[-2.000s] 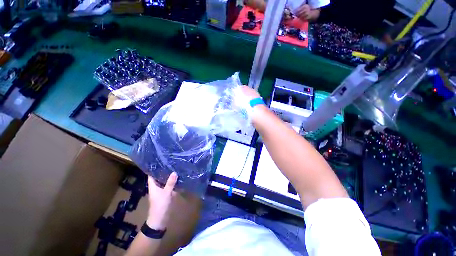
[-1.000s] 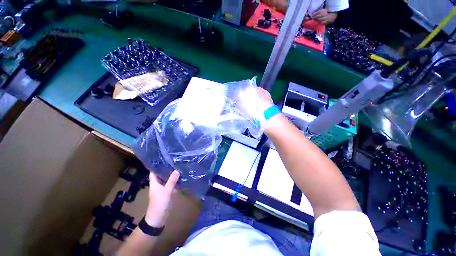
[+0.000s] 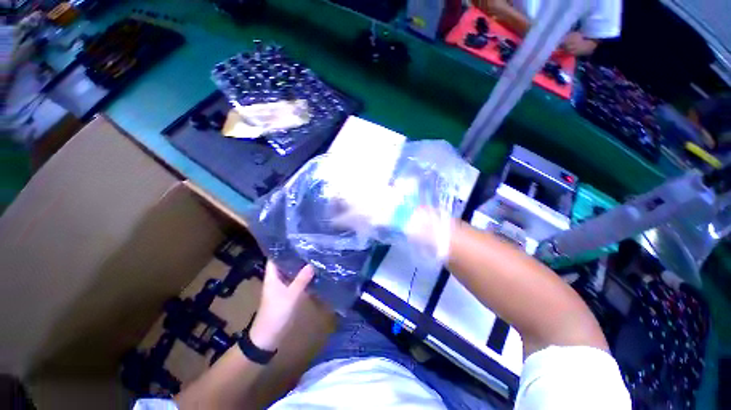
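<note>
A large clear poly bag [image 3: 308, 240], crinkly and with dark contents showing through, is held above the bench edge. My left hand [image 3: 282, 300] grips its lower side, thumb up, from below. My right hand [image 3: 361, 212] is inside the bag's mouth, blurred behind the plastic; whether its fingers hold anything is hidden. The bag's open end is bunched around my right wrist.
An open carton [image 3: 104, 240] with black parts [image 3: 196, 324] lies at lower left. A cell tray [image 3: 276, 80] is at upper left. White bins [image 3: 473, 300] sit beside the bag, with a screw feeder [image 3: 533, 188] behind and an electric screwdriver [image 3: 633, 216] at right.
My right hand has moved left and down from the bag's top edge into the bag. My left hand keeps its hold. The view has shifted, so the bench things appear further right.
</note>
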